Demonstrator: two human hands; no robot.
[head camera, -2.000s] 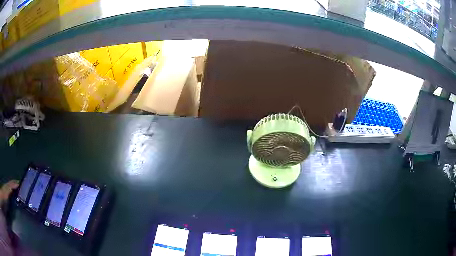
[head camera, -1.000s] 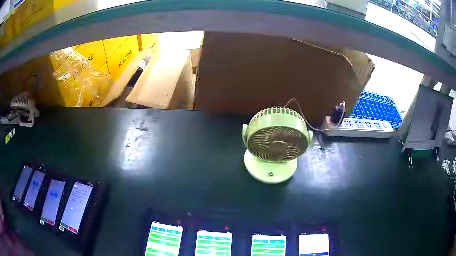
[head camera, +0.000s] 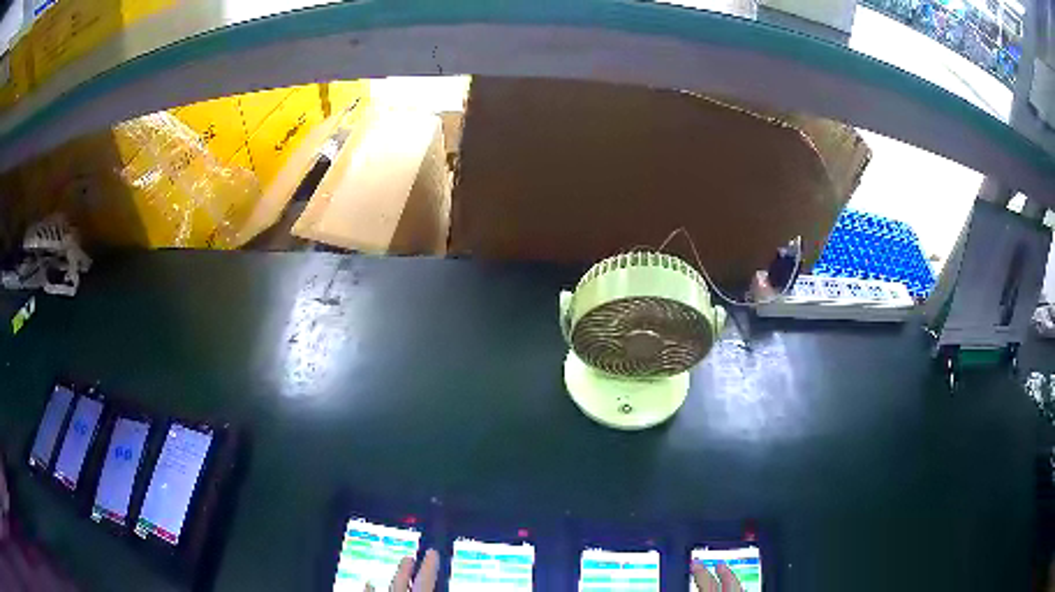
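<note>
Four handheld touchscreen devices stand side by side at the lower edge, cut off below. Their lit screens show green-and-white rows; the leftmost (head camera: 376, 549), the second (head camera: 492, 564), the third (head camera: 619, 569) and the rightmost (head camera: 746, 561). Small red lights show above some of them. My left hand (head camera: 413, 574) has fingertips over the right side of the leftmost screen. My right hand (head camera: 715, 576) has fingertips over the rightmost screen. Both hands are cut off by the bottom edge, fingers apart, holding nothing visible. Whether the fingertips touch the screens is unclear.
Another dark tray with four lit devices (head camera: 176, 480) lies at the left. A person's pink sleeve (head camera: 21, 561) shows at the left edge. A pale green fan (head camera: 636, 335) stands mid-bench, with a white power strip (head camera: 839, 298) behind right. A shelf (head camera: 532, 46) crosses above.
Both my hands have come into view over the outer devices. The device screens went from white with blue bars to green-and-white rows. The other person's hand left the left tray.
</note>
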